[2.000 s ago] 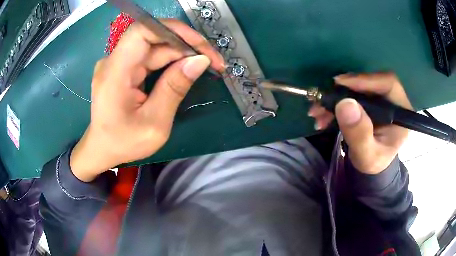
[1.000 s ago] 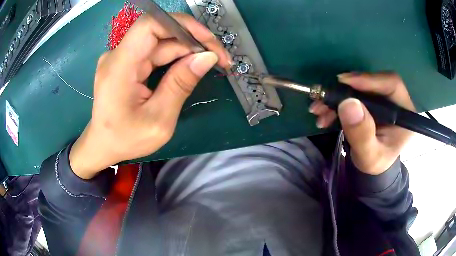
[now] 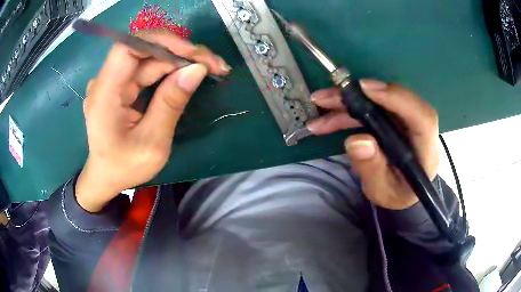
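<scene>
The grey strip housing lies slanted on the mat with a row of round silvery components and thin dark wires. My left hand holds dark tweezers left of the strip, apart from it; their tips are near my fingertips, with a faint reddish sliver close by. My right hand holds the soldering iron by its black handle. The iron's metal tip points up and left, beside the strip's upper right edge. Two right fingers are at the strip's near end.
A pile of red wires lies beyond my left hand. A thin solder wire lies on the green mat. Stacked grey housings are at upper left, a white-pink label at far left, a black stand at far right.
My left hand and the tweezers have moved left, away from the strip. The iron has swung upward, its tip off the lower components, and my right fingers have moved to the strip's near end.
</scene>
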